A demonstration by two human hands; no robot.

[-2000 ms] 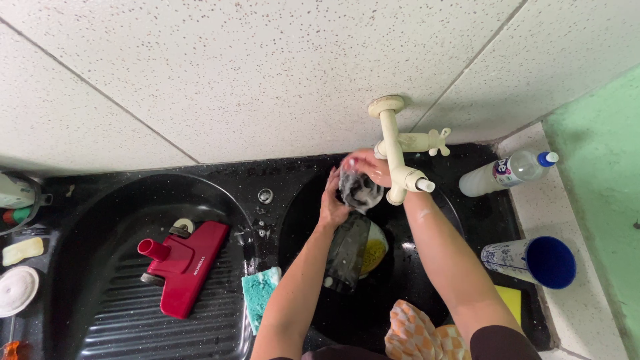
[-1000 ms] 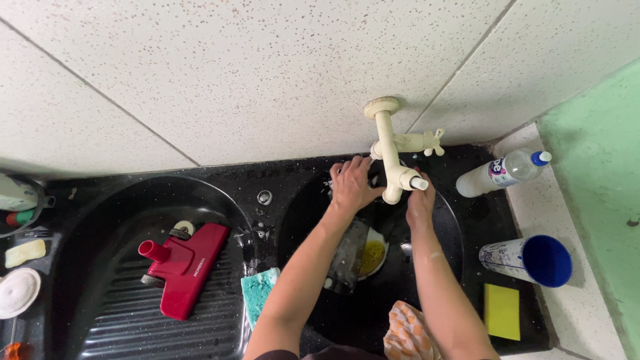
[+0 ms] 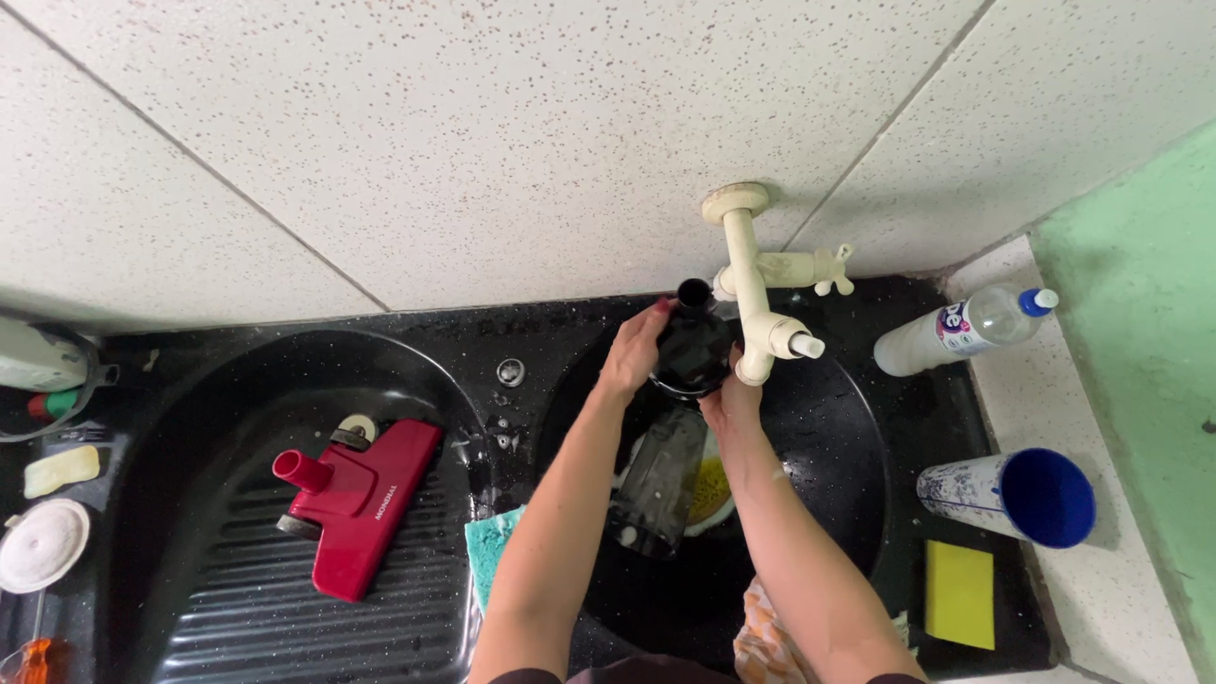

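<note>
Under the cream plastic faucet (image 3: 755, 285), a round black plastic part with a short tube opening (image 3: 693, 347) is held between both hands. My left hand (image 3: 635, 353) grips its left side, and my right hand (image 3: 733, 404) holds its lower right edge, partly hidden by the spout. Below them in the round black sink bowl (image 3: 826, 475) lies a clear, greyish plastic container (image 3: 660, 484). It overlaps a yellow and white round item (image 3: 711, 489), partly covered by my right forearm. No water stream is plainly visible.
A red Mondial vacuum floor nozzle (image 3: 366, 518) rests in the ribbed left basin. Between the basins lies a teal cloth (image 3: 489, 551). At right are a plastic bottle (image 3: 964, 332), a blue-lined cup (image 3: 1007, 494) and a yellow sponge (image 3: 959, 594). A patterned cloth (image 3: 765, 636) hangs at the front edge.
Two seconds ago my hands were around a soapy dark item; now the round black part shows with little foam. Both hands have shifted since one second ago, my right hand inward beneath the faucet.
</note>
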